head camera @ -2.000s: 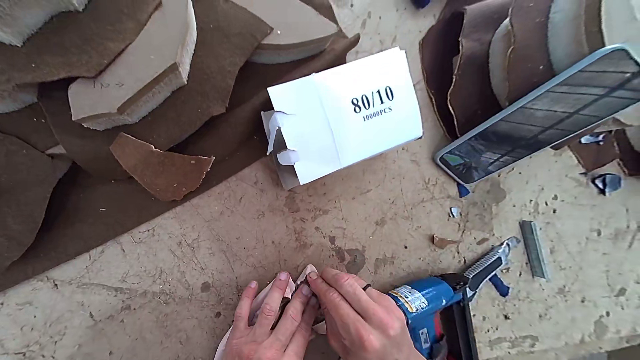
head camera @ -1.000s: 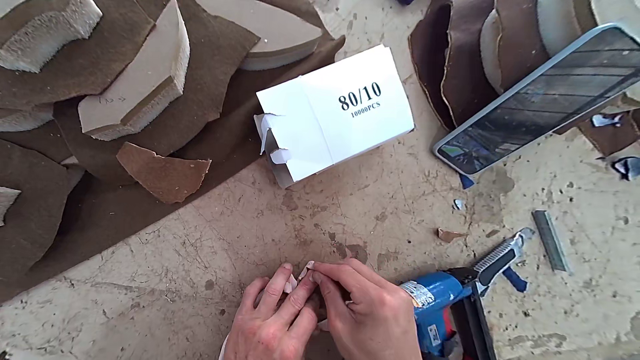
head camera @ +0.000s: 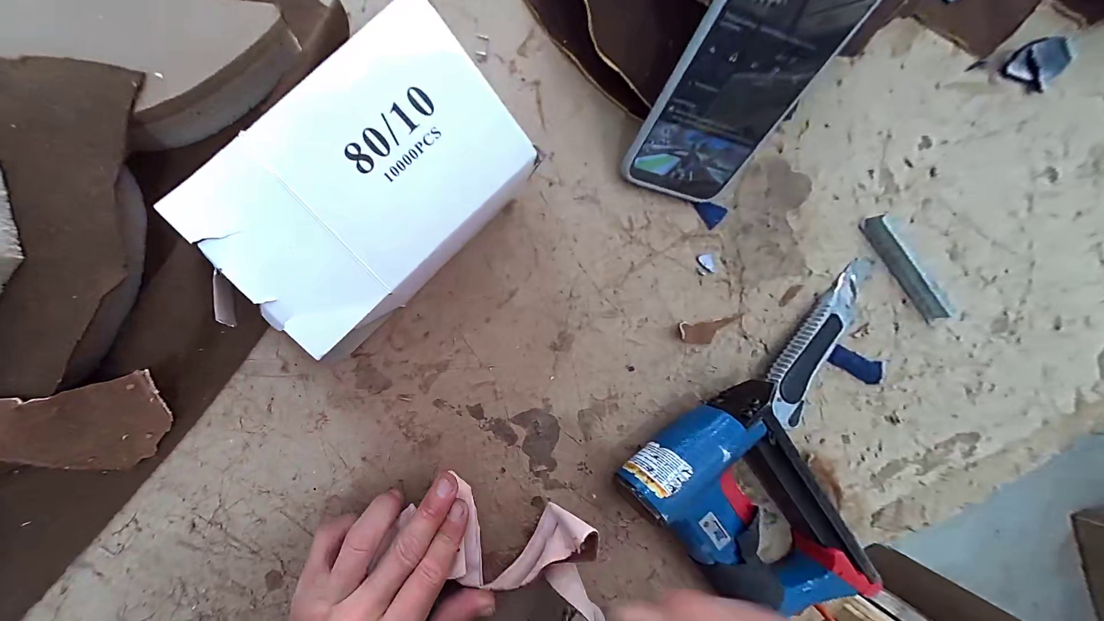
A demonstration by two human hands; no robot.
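At the bottom of the head view, my left hand point(head camera: 401, 552) presses a pinkish strip of leather or fabric point(head camera: 539, 552) onto the worktable, its fingers lying over the strip's left part. The strip bends and twists to the right of those fingers. Only a blurred part of my right hand point(head camera: 690, 606) shows at the bottom edge, near the strip's right end; its fingers and what they hold cannot be made out. A blue pneumatic stapler point(head camera: 703, 483) lies right of the strip, with a grey utility knife point(head camera: 812, 345) touching its nose.
Above my hands lies a white cardboard box point(head camera: 345, 181) with a torn end. A phone point(head camera: 733, 95) leans at the top. A stick of staples point(head camera: 907, 269) lies right of the knife. Brown leather pieces point(head camera: 60, 216) and foam pad the left side.
My right hand has moved from beside my left fingers down to the bottom edge. More of the pinkish strip now shows between the hands. The view has moved closer to the table.
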